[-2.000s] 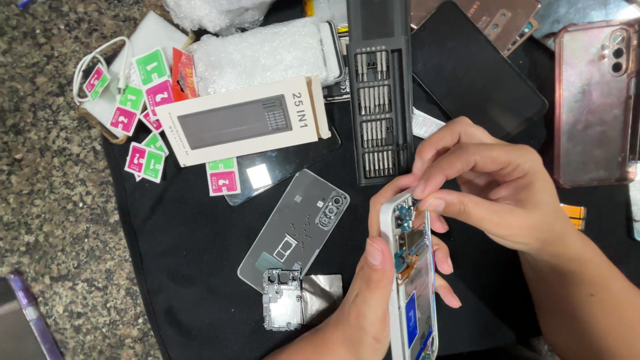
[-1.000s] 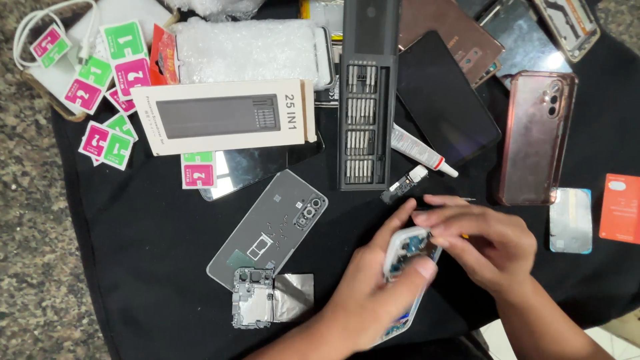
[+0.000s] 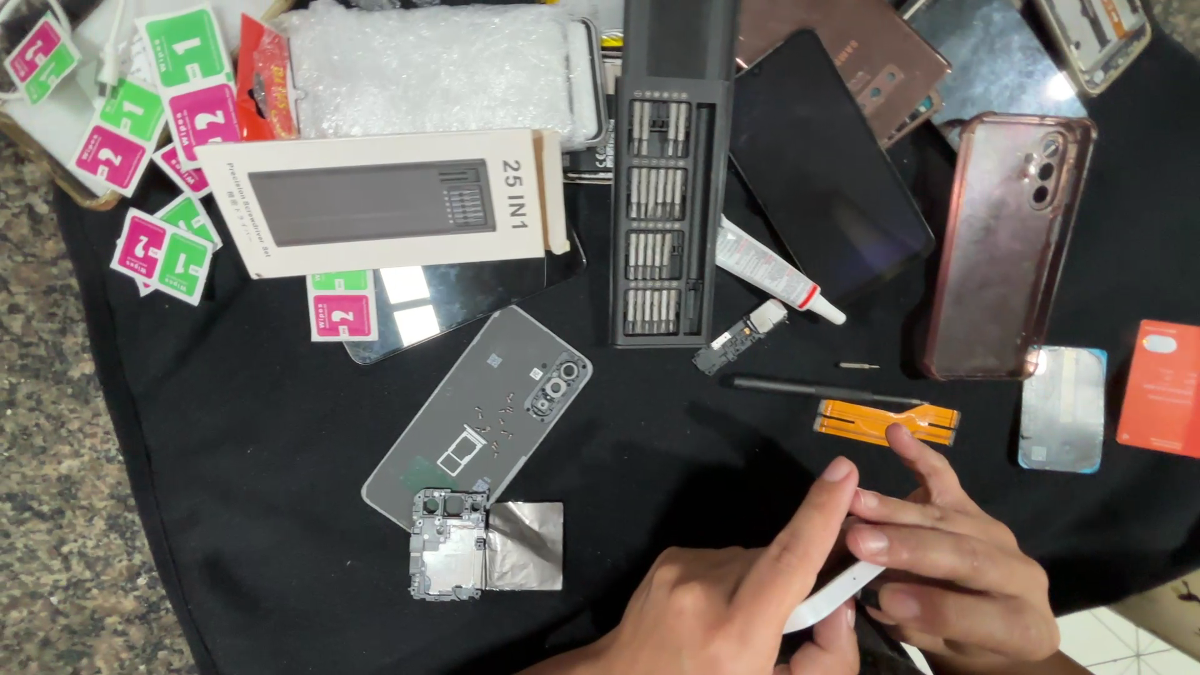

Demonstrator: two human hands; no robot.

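Note:
My left hand (image 3: pixel 727 600) grips a white-edged smartphone frame (image 3: pixel 834 596) from its left side, index finger stretched over the top. The fingers of my right hand (image 3: pixel 956 553) are closed on its upper right edge. The frame is tilted, and the hands hide most of it. Just above lies an orange flex cable (image 3: pixel 886 424), with a black screwdriver (image 3: pixel 816 388) along its top edge and a small screwdriver bit (image 3: pixel 858 366) beyond. To the left, a grey phone back cover (image 3: pixel 422 441) carries small screws and a SIM tray (image 3: pixel 461 452); a phone inner cover with foil (image 3: pixel 450 558) overlaps its lower end.
A black screwdriver bit case (image 3: pixel 714 291) stretches down from the top, beside a white box (image 3: pixel 375 202) and bubble wrap (image 3: pixel 431 70). A glue tube (image 3: pixel 773 267), a small phone module (image 3: pixel 742 337), a black phone screen (image 3: pixel 825 169) and a pinkish phone case (image 3: pixel 1008 244) lie right of it.
The phone frame and both hands have moved lower in view. The frame, seen from its open side with inner parts showing two seconds ago, is now tilted so mainly its white edge shows.

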